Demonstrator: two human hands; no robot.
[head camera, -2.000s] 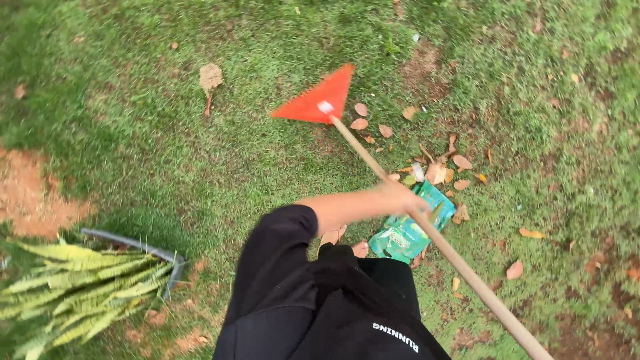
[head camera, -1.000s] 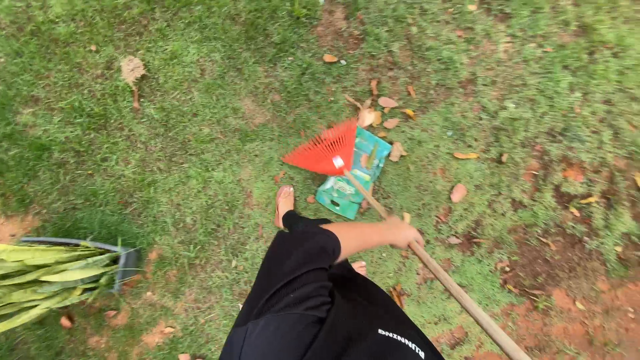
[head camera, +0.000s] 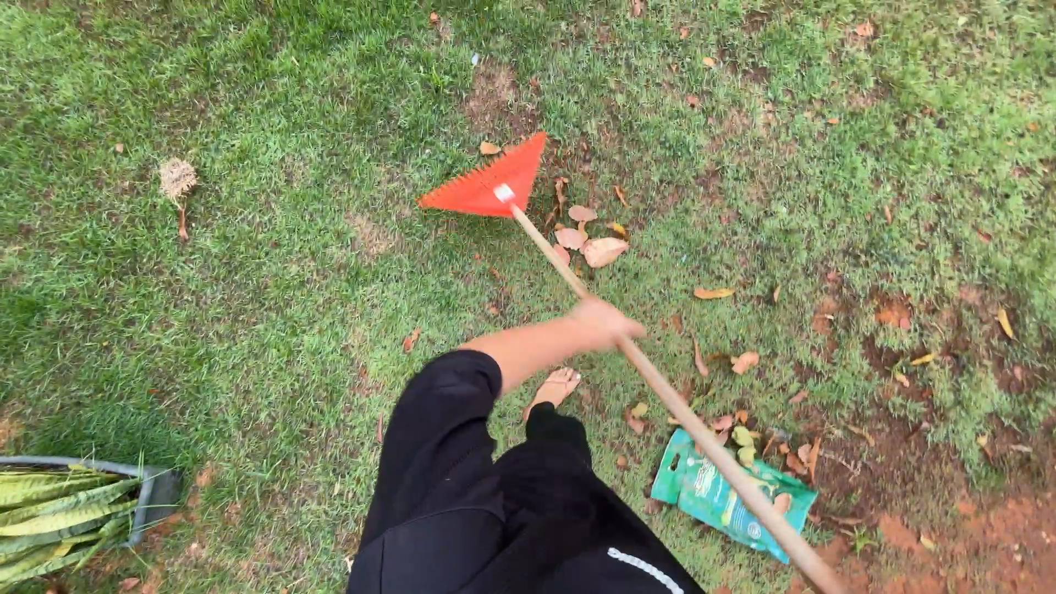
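My left hand (head camera: 606, 323) is closed around the wooden handle (head camera: 701, 433) of a rake. The rake's orange-red fan head (head camera: 487, 186) lies on or just above the grass, up and left of that hand; blur hides whether it touches. A few dry pinkish leaves (head camera: 604, 252) are right of the head, beside the handle. The handle runs to the lower right edge and crosses above a green plastic bag (head camera: 714, 497) lying flat, with leaves on and around its upper edge. My right hand is out of view.
A dark planter (head camera: 157, 495) with long striped leaves (head camera: 66, 516) stands at the lower left. My foot (head camera: 555, 386) is on the grass below my left hand. A dried clump (head camera: 177, 180) lies at upper left. Scattered leaves and reddish bare soil (head camera: 990, 536) are at right.
The rake head, over the green bag one second ago, is now on the grass farther up, away from it. My left hand still holds the handle. The view has shifted, with the bag now lower right.
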